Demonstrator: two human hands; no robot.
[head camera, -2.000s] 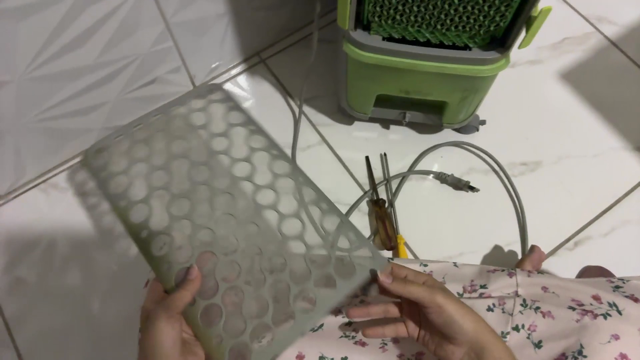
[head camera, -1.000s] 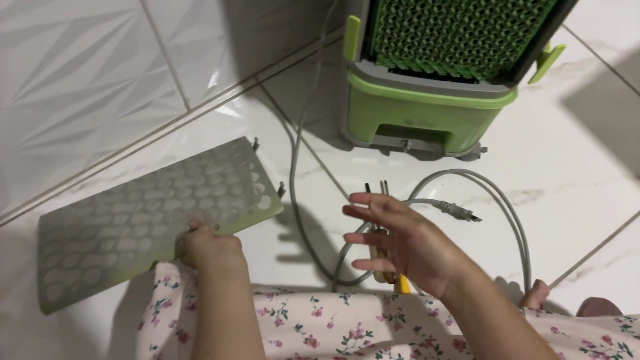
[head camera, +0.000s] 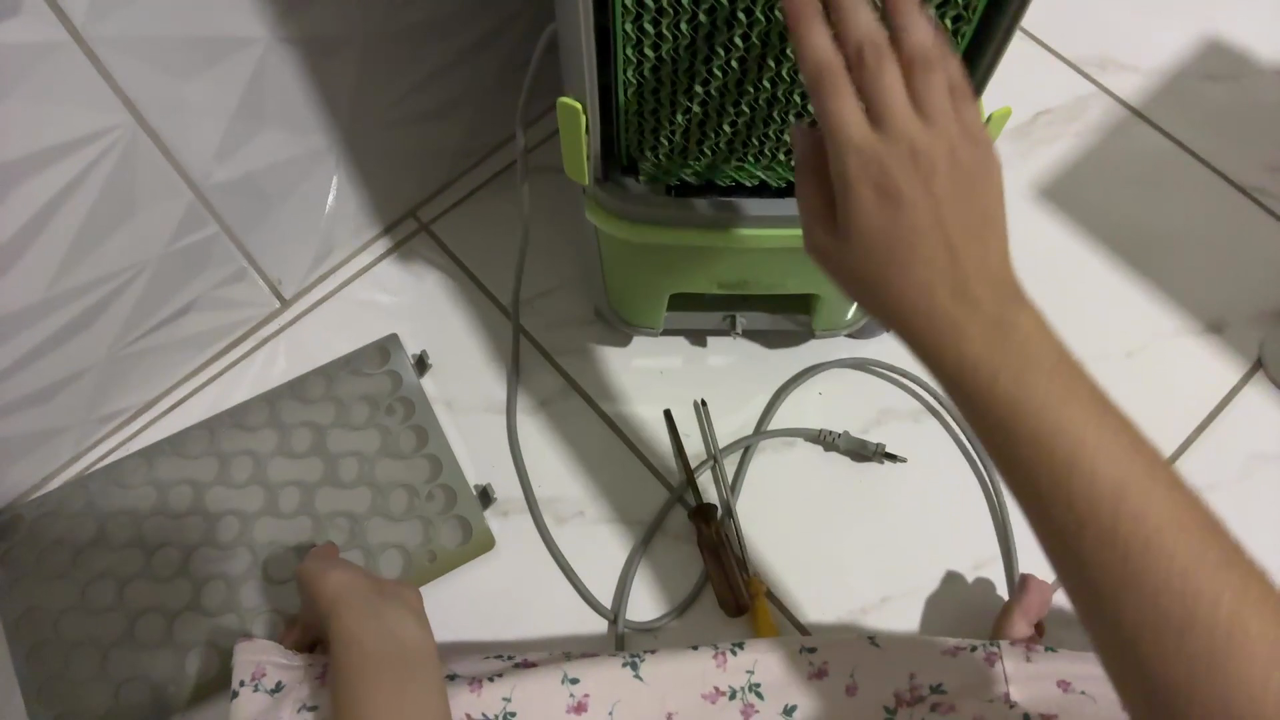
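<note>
My left hand (head camera: 345, 600) grips the near edge of a gray perforated plastic grille panel (head camera: 300, 470), low on the left against the tiled floor. Two small clips stick out from the panel's right end. My right hand (head camera: 900, 150) is raised, fingers extended and slightly blurred, over the green honeycomb cooling pad (head camera: 710, 90) of a green and gray air cooler (head camera: 700, 265). Whether it touches the pad I cannot tell. The hand holds nothing visible.
A brown-handled screwdriver (head camera: 718, 560) and a yellow-handled screwdriver (head camera: 762, 608) lie on the floor before the cooler. The gray power cord (head camera: 516, 350) loops around them, its plug (head camera: 860, 447) to their right. A white textured tile wall (head camera: 150, 180) stands at left.
The panel has gone from both hands in front of me to my left hand at the left. My right hand has let go of it and moved up to the cooler's pad.
</note>
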